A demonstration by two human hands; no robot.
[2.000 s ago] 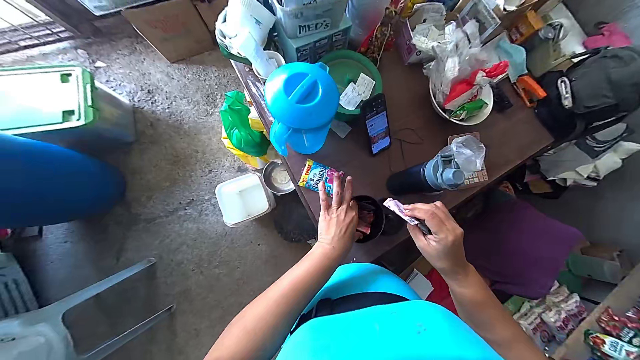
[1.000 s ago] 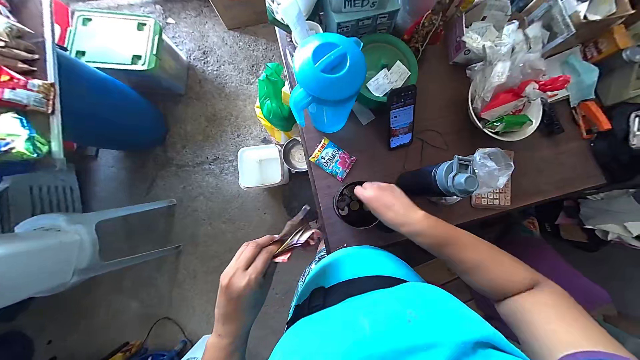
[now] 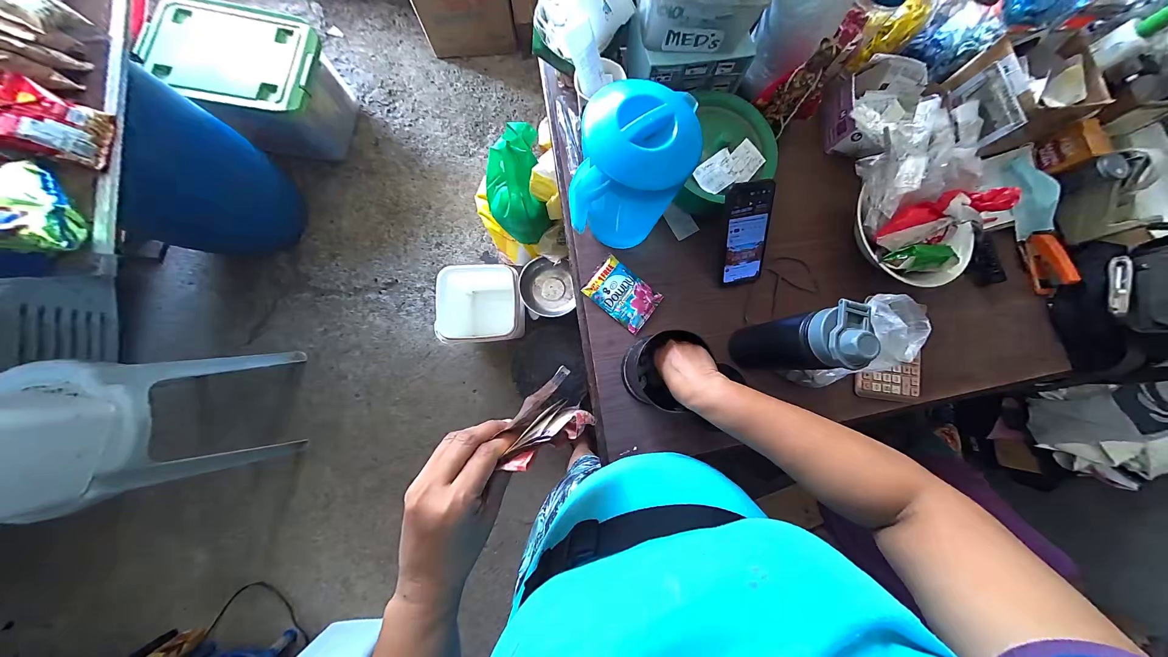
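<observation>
My left hand (image 3: 456,493) grips a fanned bundle of banknotes (image 3: 545,422) over the floor, left of the table's edge. The fingers of my right hand (image 3: 691,370) reach down inside a round black container (image 3: 641,372) near the table's front edge, so the fingertips are hidden. Just behind that container lies a Downy sachet (image 3: 623,294). To its right a dark bottle with a grey lid (image 3: 803,338) lies beside a calculator (image 3: 890,378) and a clear plastic bag (image 3: 902,327).
On the brown table (image 3: 821,265) are a blue pitcher (image 3: 639,155), a smartphone (image 3: 747,233), a green basin (image 3: 762,137) and a white bowl of plastic bags (image 3: 949,265). A white tub (image 3: 476,303) and metal bowl (image 3: 548,286) sit left of it. A plastic chair (image 3: 82,438) stands left.
Two seconds ago both hands were near the black container, the left beside the sachet. The left has since moved left and holds banknotes; the right has gone into the container. The view has shifted.
</observation>
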